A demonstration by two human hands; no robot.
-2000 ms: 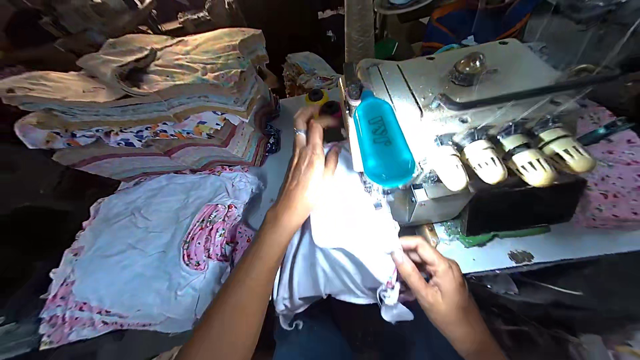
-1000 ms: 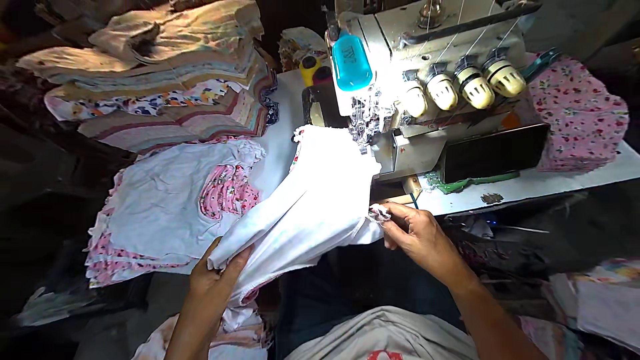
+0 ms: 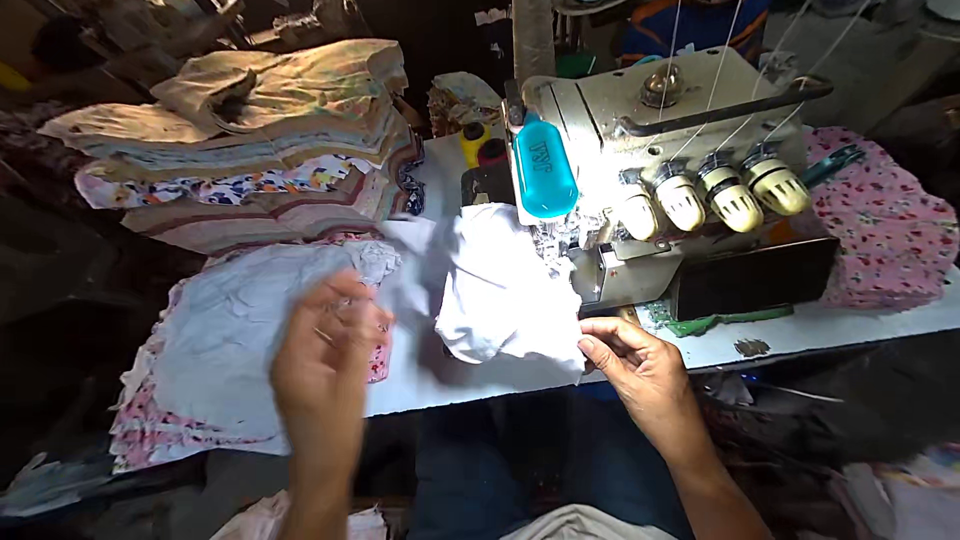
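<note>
A white cloth piece (image 3: 502,292) lies brightly lit on the table, its upper right part at the needle area of an overlock sewing machine (image 3: 600,112). My right hand (image 3: 637,360) pinches the cloth's lower right edge between thumb and fingers. My left hand (image 3: 326,337), blurred, is raised over the right side of a stack of white and pink floral cloth pieces (image 3: 232,337), to the left of the lit cloth. Its fingers are partly bent, and whether anything is between them cannot be told. A teal plastic guard (image 3: 546,169) sits just above the needle area.
Folded patterned fabrics (image 3: 285,180) are piled at the back left. Yellow thread tension dials (image 3: 731,202) line the machine's front. Pink floral fabric (image 3: 885,225) lies at the right. A green strip (image 3: 724,322) lies along the machine's base, near the table's front edge (image 3: 810,349).
My left hand has let go of the white cloth and moved up and left, over the stack. The cloth now lies flatter beside the needle area. My right hand still holds an edge.
</note>
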